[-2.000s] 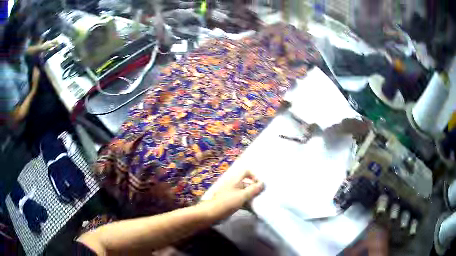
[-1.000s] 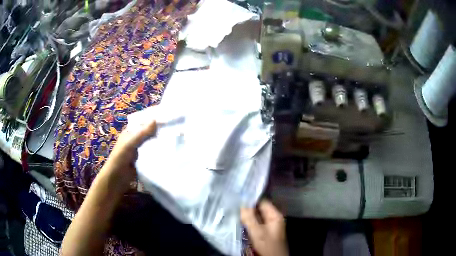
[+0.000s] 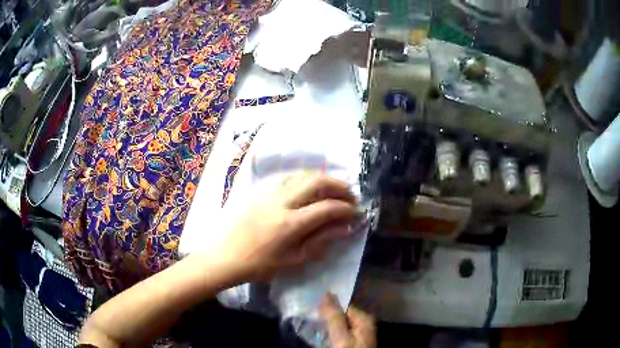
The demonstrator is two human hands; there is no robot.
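Note:
A white fabric panel (image 3: 299,170) lies on the pale machine table, left of the needle area, and is bunched near the front edge. My left hand (image 3: 299,217) lies over it with bent fingertips close to the presser foot area (image 3: 370,207); whether it pinches the cloth is hidden. My right hand (image 3: 348,326), cut off by the bottom edge, holds the lower edge of the white fabric panel between thumb and finger. Narrow batik pieces (image 3: 264,100) show at the left of the panel. The overlock machine (image 3: 401,102) stands right of my hands.
A large batik pile (image 3: 149,136) lies at the left. A torn-edged white sheet (image 3: 299,34) is behind the work. Tension knobs (image 3: 480,167) and thread cones (image 3: 608,163) are at the right. Navy bundles (image 3: 51,289) lie on a checked surface at lower left.
My left hand has moved right, from the panel's left edge to near the needle area. My right hand has moved slightly down. The white panel is more bunched, and batik pieces now show beside it.

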